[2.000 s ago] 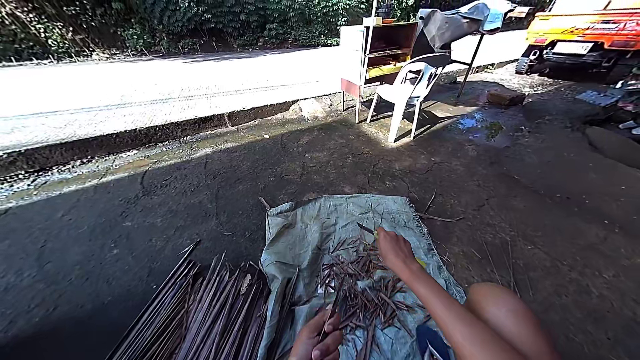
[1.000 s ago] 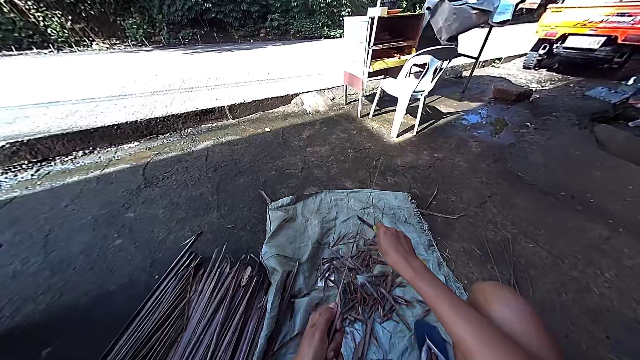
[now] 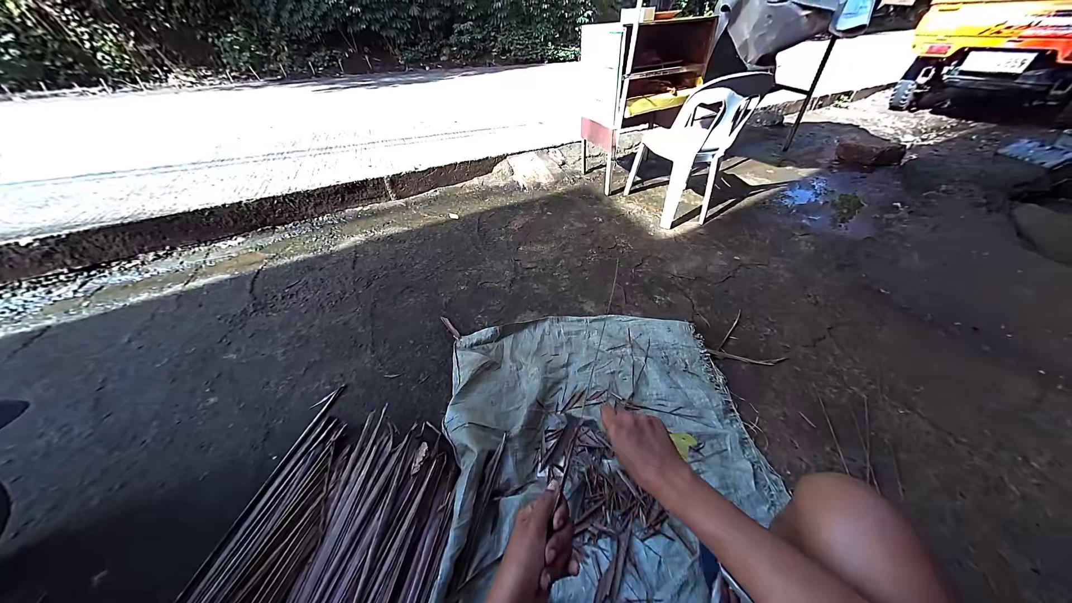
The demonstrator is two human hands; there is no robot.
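My left hand [image 3: 544, 536] is closed around a thin dried palm leaflet [image 3: 569, 452] that points up and away. My right hand [image 3: 641, 440] grips a knife, its dark blade [image 3: 579, 421] against the upper part of that leaflet; the handle is hidden in the fist. Below both hands, cut leaf scraps [image 3: 615, 494] lie scattered on a pale green woven sack [image 3: 536, 360] spread over the ground. Left of the sack lies a bundle of long dry palm leaflets [image 3: 368, 511]. A yellow piece [image 3: 683, 444] shows beside my right wrist.
My bent knee [image 3: 854, 519] is at the lower right. Farther off stand a white plastic chair [image 3: 691, 142], a shelf cabinet [image 3: 603, 84] and a stone block [image 3: 869, 152]. A concrete road edge [image 3: 251, 209] crosses behind, with an orange vehicle [image 3: 988, 42] at the upper right.
My right hand has moved down and to the left, bringing the knife from above the scraps to the leaflet in my left hand.
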